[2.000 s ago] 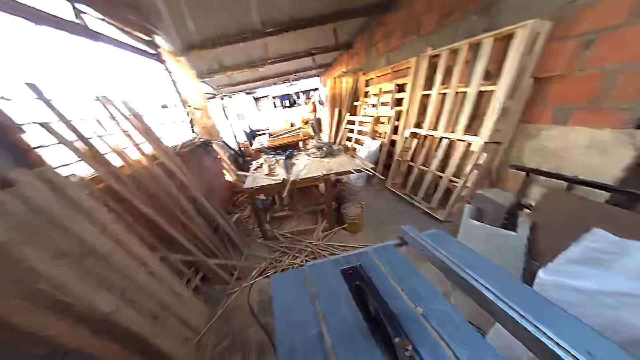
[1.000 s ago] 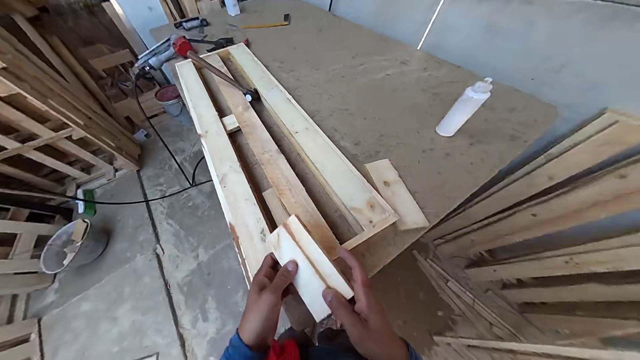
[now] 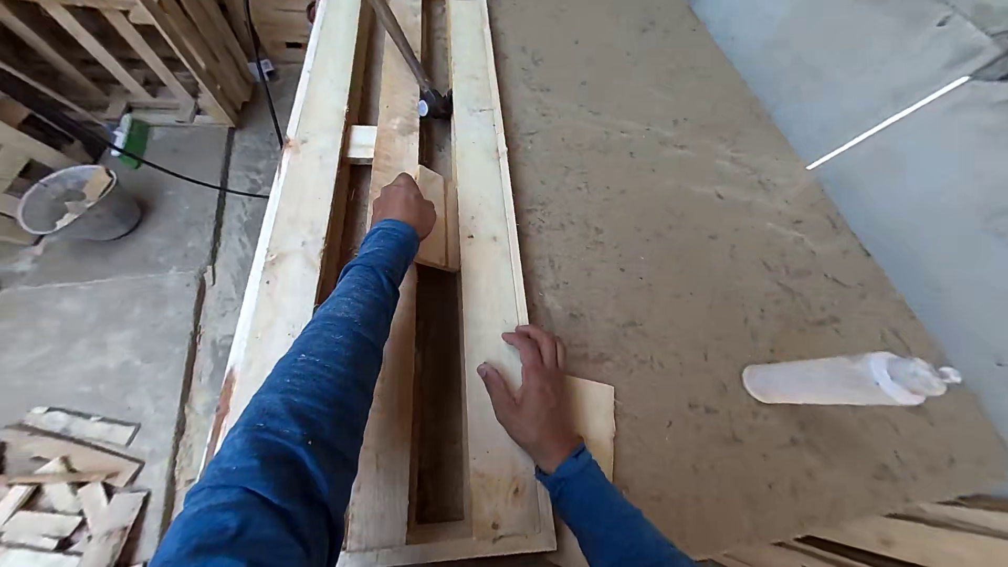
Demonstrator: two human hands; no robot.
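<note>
My left hand [image 3: 403, 206] is closed over the middle board [image 3: 398, 150] of a long wooden frame, against a short wood block [image 3: 438, 216] set in the gap; which piece its fingers grip is hidden. With fingers apart, my right hand [image 3: 537, 390] rests on the frame's right board [image 3: 492, 291]. The left board [image 3: 303, 205] runs under my left sleeve. A hammer [image 3: 435, 104] lies across the far part of the frame. Partly under the frame's right edge is a loose piece of wood [image 3: 594, 413].
The frame lies on a worn tabletop [image 3: 709, 260]. A translucent plastic bottle [image 3: 839, 379] lies at the right. On the floor at left are a bucket [image 3: 83, 206], a green brush [image 3: 132, 140], a black cable [image 3: 197, 185] and wood offcuts [image 3: 75, 504]. Slatted wooden pieces stand behind.
Both hands held a wood block at the frame's near end; now they are apart, my left hand farther along the middle board and my right on the right board. The view has moved closer.
</note>
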